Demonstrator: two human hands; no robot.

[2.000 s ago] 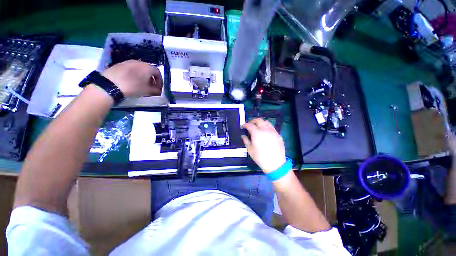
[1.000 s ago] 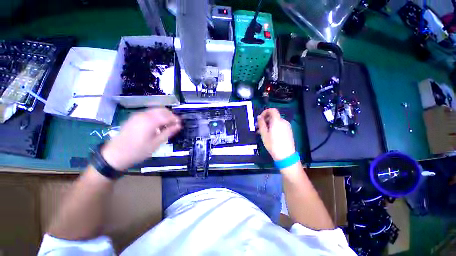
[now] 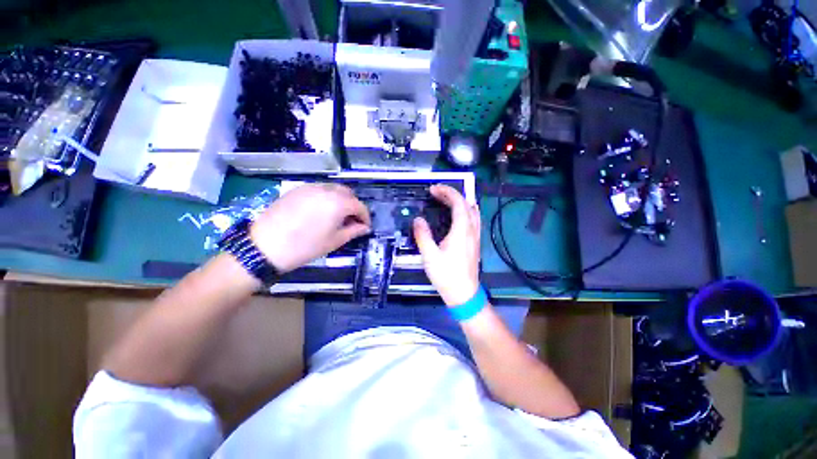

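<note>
The black housing [image 3: 391, 213] lies flat on the white-bordered work pad [image 3: 468, 186], its narrow section [image 3: 373, 271] pointing towards me over the bench edge. My left hand [image 3: 309, 226] is over the housing's left end, with thumb and fingertips close together at its surface. Any small part between them is too small to tell. My right hand [image 3: 451, 246] holds the right end of the housing, thumb and forefinger spread on it. My hands cover both ends of the housing.
Behind the pad stand a white box of black parts [image 3: 278, 163], an emptier white box [image 3: 210, 184] and the screw feeder [image 3: 358, 134]. The grey screwdriver [image 3: 459, 40] hangs above. A black tray [image 3: 645, 264] and blue-rimmed tub [image 3: 696, 330] are right. Clear pieces [image 3: 235, 215] lie left.
My left hand has moved from the parts box down to the housing's left end. My right hand has moved in from beside the pad onto the housing. The view has shifted.
</note>
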